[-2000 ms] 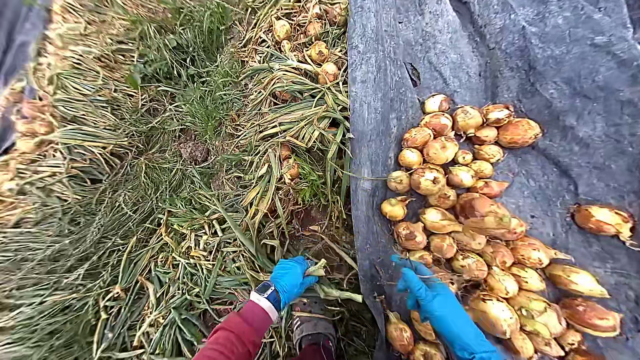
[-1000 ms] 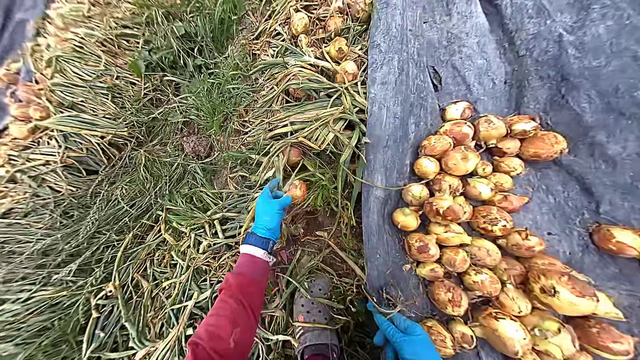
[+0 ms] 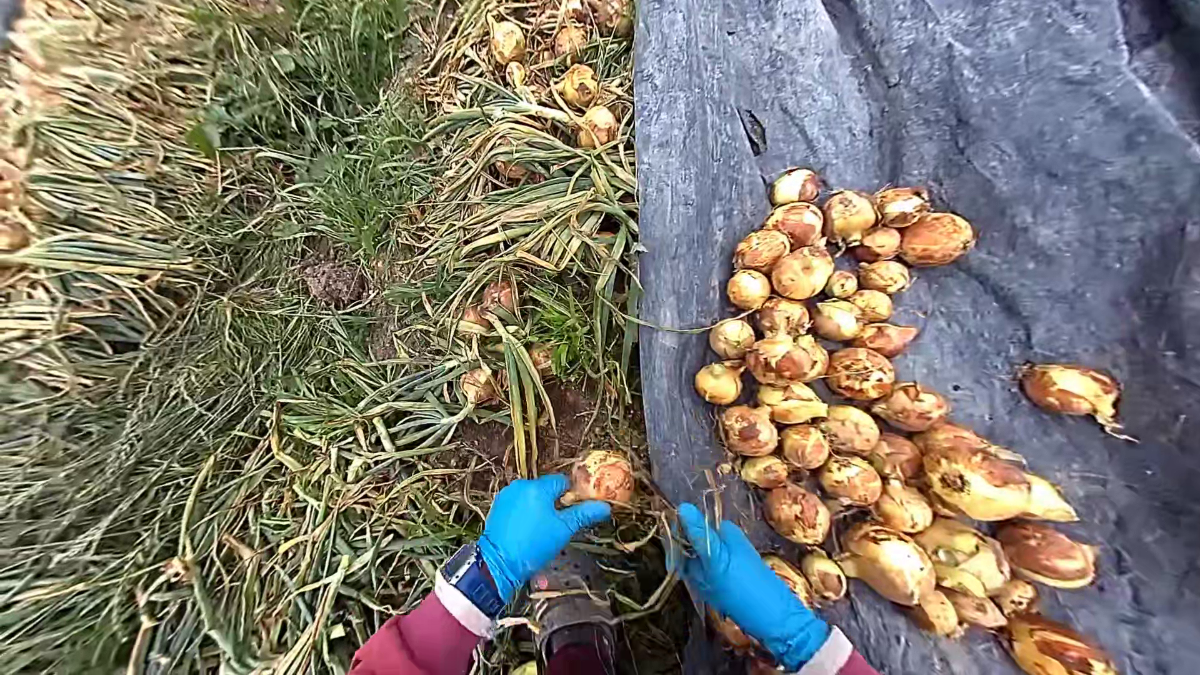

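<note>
My left hand (image 3: 537, 527), in a blue glove with a watch at the wrist, grips an onion (image 3: 602, 478) by its neck, above dark soil. Its long green and yellowing leaves reach up and away from the fingers. My right hand (image 3: 741, 579), also blue-gloved, is just right of that onion, over the edge of the dark ground sheet (image 3: 694, 253). Thin dry roots or fibres show at its fingertips; whether it holds anything besides these is hard to tell. Beyond it, a pile of trimmed onions (image 3: 853, 427) covers part of the sheet.
One onion (image 3: 1069, 390) lies apart on the sheet at the right. More onions with leaves (image 3: 578, 86) lie in the row at the top. Flattened onion leaves (image 3: 281, 553) and grass (image 3: 347, 187) cover the left. My shoe (image 3: 572, 595) stands between my hands.
My left hand has moved back toward me, now with an onion in it; one second ago it was reaching to an onion among the leaves. My right hand has come nearer to it.
</note>
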